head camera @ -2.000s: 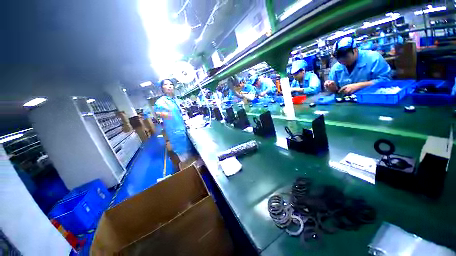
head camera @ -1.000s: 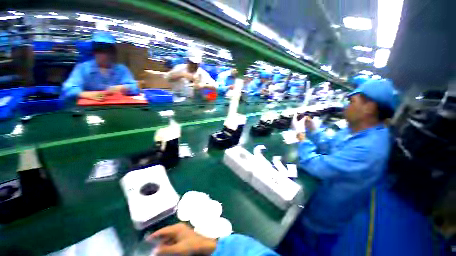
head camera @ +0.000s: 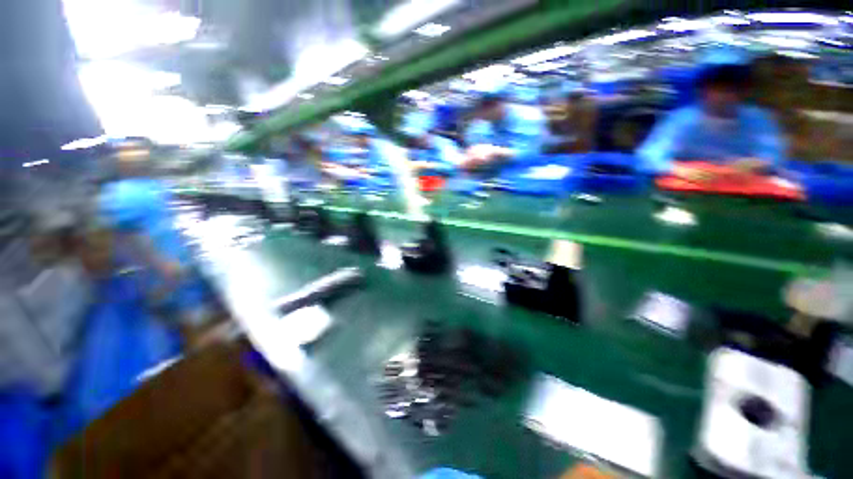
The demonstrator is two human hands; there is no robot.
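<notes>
The view is strongly blurred. A flat whitish bag stack [head camera: 594, 423] lies on the green bench near the bottom edge. Right of it is a white insert tray [head camera: 718, 435] with a dark centre hole. A heap of black rings [head camera: 449, 370], some silvery, lies to the left. A skin-coloured sliver, apparently my left hand [head camera: 591, 471], shows at the bottom edge below the bag stack, with a bit of blue sleeve to its left. The rest is cut off, so its grip is hidden. My right hand is not seen.
Open black boxes [head camera: 552, 290] stand in a row behind the heap. A long dark shiny bundle [head camera: 321, 288] and a whitish bag heap [head camera: 304, 325] lie farther left. A brown carton [head camera: 187, 412] stands beside the bench. Blue-clad people are at left and across the line.
The view has swung left from the white blocks and discs back to the ring heap and carton. The right hand seen a second ago has left the picture.
</notes>
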